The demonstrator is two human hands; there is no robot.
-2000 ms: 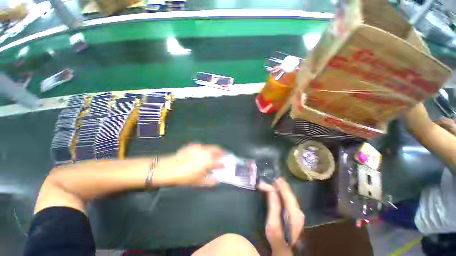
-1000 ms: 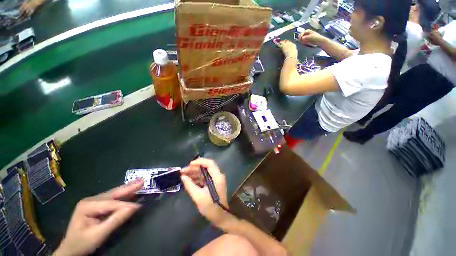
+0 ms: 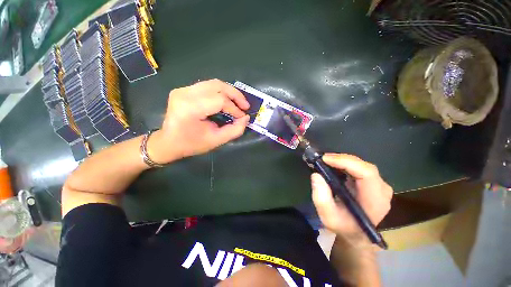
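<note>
A white phone circuit board [image 3: 270, 115] with a red end lies on the dark green mat in front of me. My left hand [image 3: 204, 115] holds a dark LCD screen module [image 3: 254, 106] at the board's left end; a dark object shows between its fingers. My right hand [image 3: 354, 193] is closed around the black soldering iron [image 3: 344, 196]. The iron's metal tip is over the right part of the board, near a dark patch. The tip is blurred, and I cannot tell if it touches.
Stacked LCD modules [image 3: 92, 78] with orange edges lie at upper left. A round tan pot [image 3: 464, 82] stands at right, beside a black wire fan guard [image 3: 442, 17]. An open carton [image 3: 426, 224] is below the bench edge. Part of a green belt shows at top left.
The view has turned and moved closer. My left hand now grips at the board's left end, where it was spread open before. The iron in my right hand now points onto the board.
</note>
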